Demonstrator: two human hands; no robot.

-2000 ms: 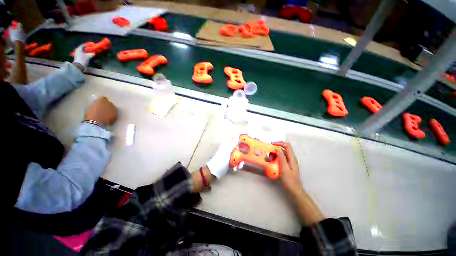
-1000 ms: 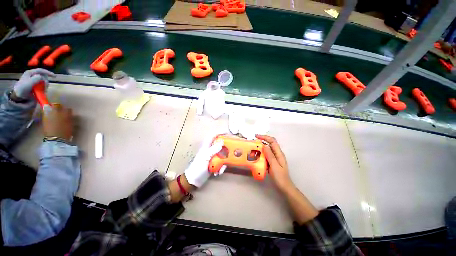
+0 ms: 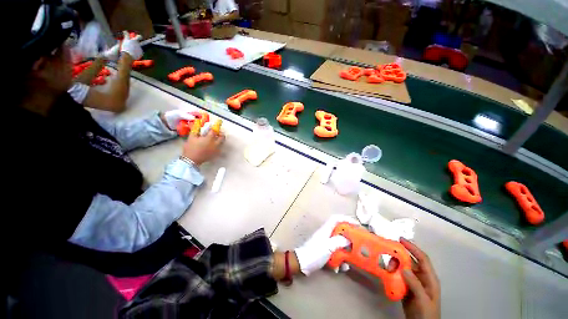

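Observation:
An orange controller shell (image 3: 367, 254) is held above the pale bench, its round openings showing and its right end tilted lower. My left hand (image 3: 319, 249), in a white glove, grips its left end. My bare right hand (image 3: 423, 280) grips its right end; the picture's bottom edge cuts off the wrist. A crumpled white cloth (image 3: 389, 225) lies just beyond the shell, partly hidden by it. A white bottle (image 3: 347, 174) with its round clear lid open stands near the belt edge.
Spaced orange shells (image 3: 464, 182) lie on the green belt (image 3: 392, 146). A cardboard sheet (image 3: 367, 87) bears piled shells. At left, a neighbour's hand (image 3: 203, 147) works on a shell. A clear bottle (image 3: 263, 129), yellow piece (image 3: 256, 153) and white stick (image 3: 218, 180) are on the bench.
The view has swung left, so the bench, bottle and held shell appear further right and lower. The shell is now more tilted; both hands still hold it. The neighbour now holds something yellow at a shell.

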